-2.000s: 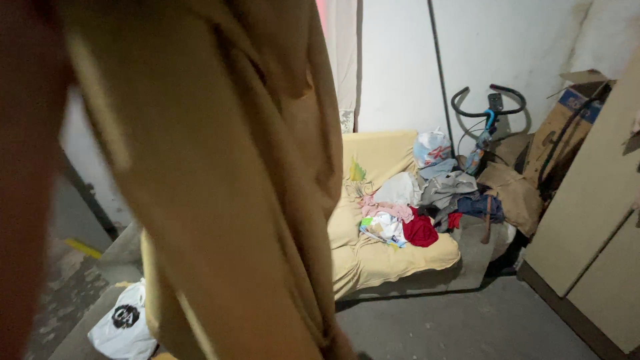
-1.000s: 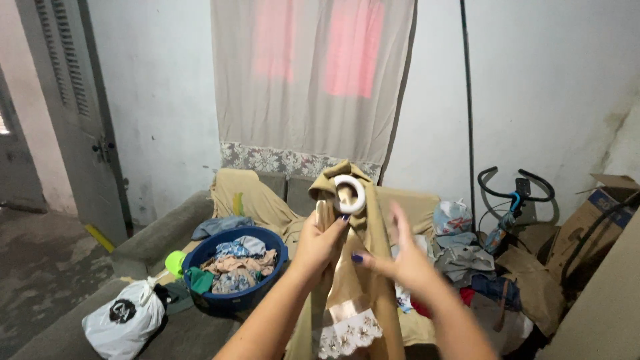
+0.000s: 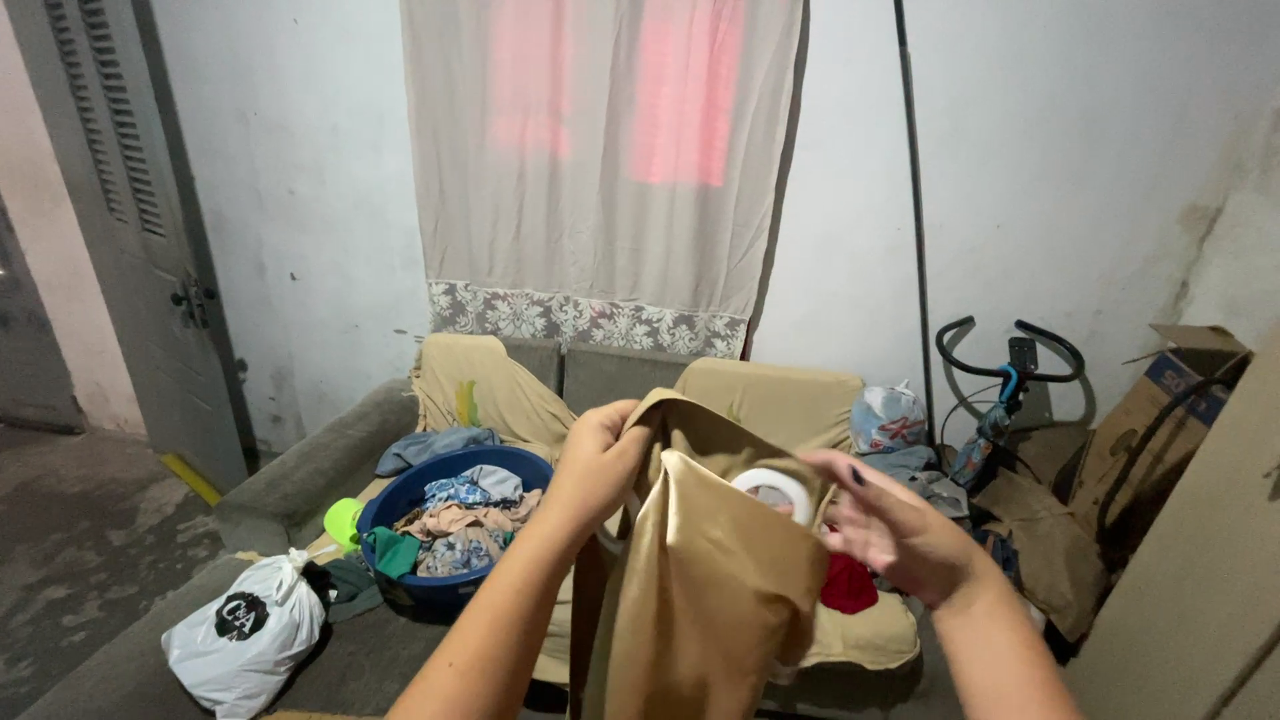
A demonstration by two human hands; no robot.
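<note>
A tan, satin-like curtain panel (image 3: 720, 590) hangs from my hands in the centre. My left hand (image 3: 598, 465) grips its gathered top edge. A white ring (image 3: 778, 484) shows in the cloth at the top right. At the panel's upper right edge, my right hand (image 3: 885, 525) has its fingers partly curled around the fabric near the ring; how firmly it holds is hard to tell. The lower part of the panel runs out of view at the bottom.
Behind stands a grey sofa (image 3: 320, 440) with tan covers, a blue basin (image 3: 375, 500) of clothes and a white plastic bag (image 3: 250, 630). A curtain (image 3: 600, 180) hangs on the wall. At right are a piled heap of clothes, exercise-bike handlebars (image 3: 1010, 370) and a cardboard box (image 3: 1140, 430).
The view has swung left and up since the oldest frame. A second ago the ring stood upright between my hands; now the top of the cloth is spread between them, the ring nearer my right hand.
</note>
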